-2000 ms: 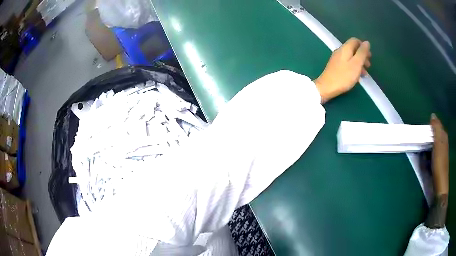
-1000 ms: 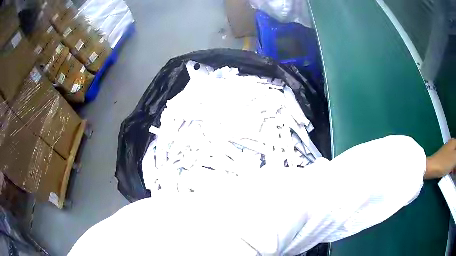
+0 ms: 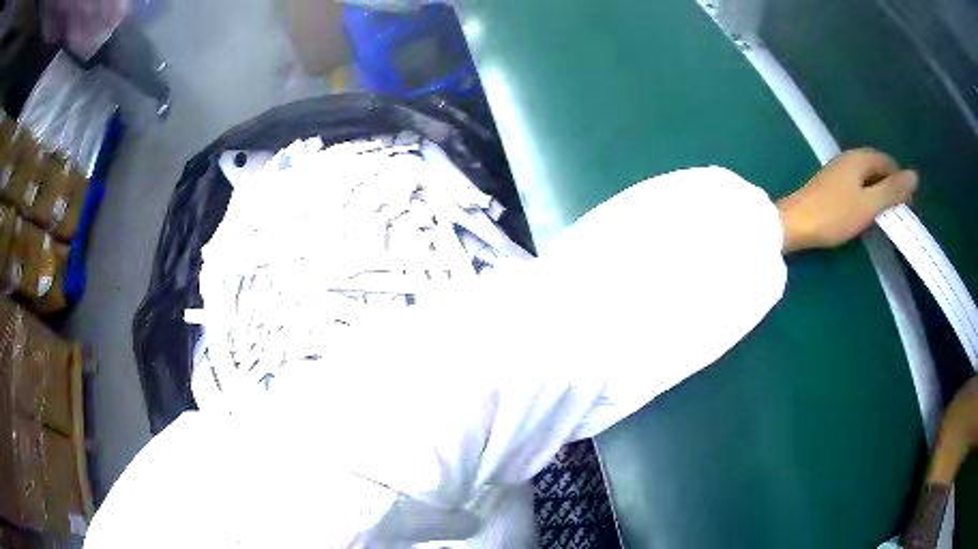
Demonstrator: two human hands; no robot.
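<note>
A narrow folded white card piece [image 3: 931, 263] with lengthwise lines lies slanting over the pale guide rail [image 3: 895, 290] and runs to the right edge of the picture. My left hand [image 3: 853, 198] grips its upper end, with thumb and fingers closed around it. My right hand [image 3: 957, 429] is at the lower right edge, close to the card's lower end. Its fingers are cut off by the picture's edge, so its hold on the card cannot be made out.
Green worktable [image 3: 729, 429] lies under my left sleeve. A black bag [image 3: 172, 279] heaped with white scrap [image 3: 322, 247] stands at left. Behind it are a blue stool-like object [image 3: 413, 48], wrapped cartons on pallets [image 3: 38, 375] and, at upper left, part of a person [image 3: 123, 54].
The view has swung left and then back right towards the table. My left hand is fully in view again, on the card's upper end. A person now shows at upper left.
</note>
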